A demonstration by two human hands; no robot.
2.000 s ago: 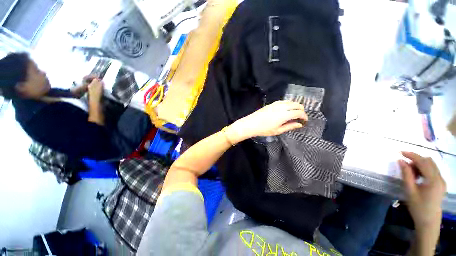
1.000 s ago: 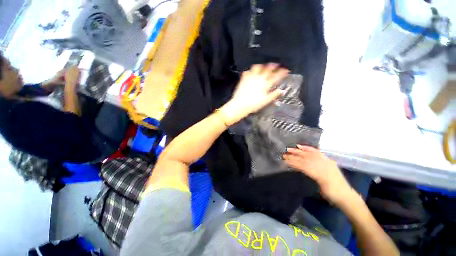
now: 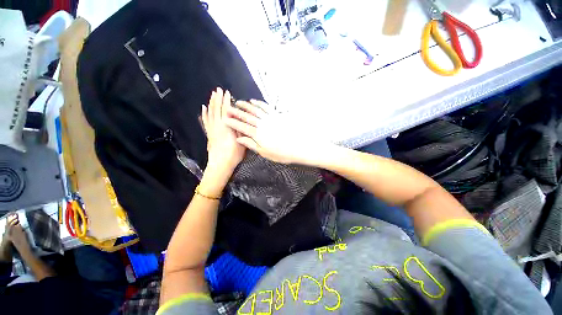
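Note:
A black garment panel (image 3: 132,104) lies over the left part of the table, with a bracket-shaped stitched mark and two light snaps. A grey checked piece (image 3: 268,184) lies on its lower right part. My left hand (image 3: 222,132) lies flat with fingers extended at the upper end of the checked piece. My right hand (image 3: 262,132) lies beside and partly over it, its fingers touching my left hand. Both hands press flat and grip nothing visible. The upper end of the checked piece is hidden under them. A curved pale-edged slit (image 3: 188,163) shows left of my left wrist.
Scissors (image 3: 451,46) with yellow and red handles lie at the upper right of the white table (image 3: 320,117). A sewing machine's presser foot area (image 3: 286,21) is at the top. A tan board (image 3: 80,117) is at the left. Another person's hands (image 3: 13,231) show lower left. Dark cloth (image 3: 443,141) is at right.
The view has turned and shifted right. My right hand has moved from the lower checked piece up beside my left hand. My left fingers are now straight and flat.

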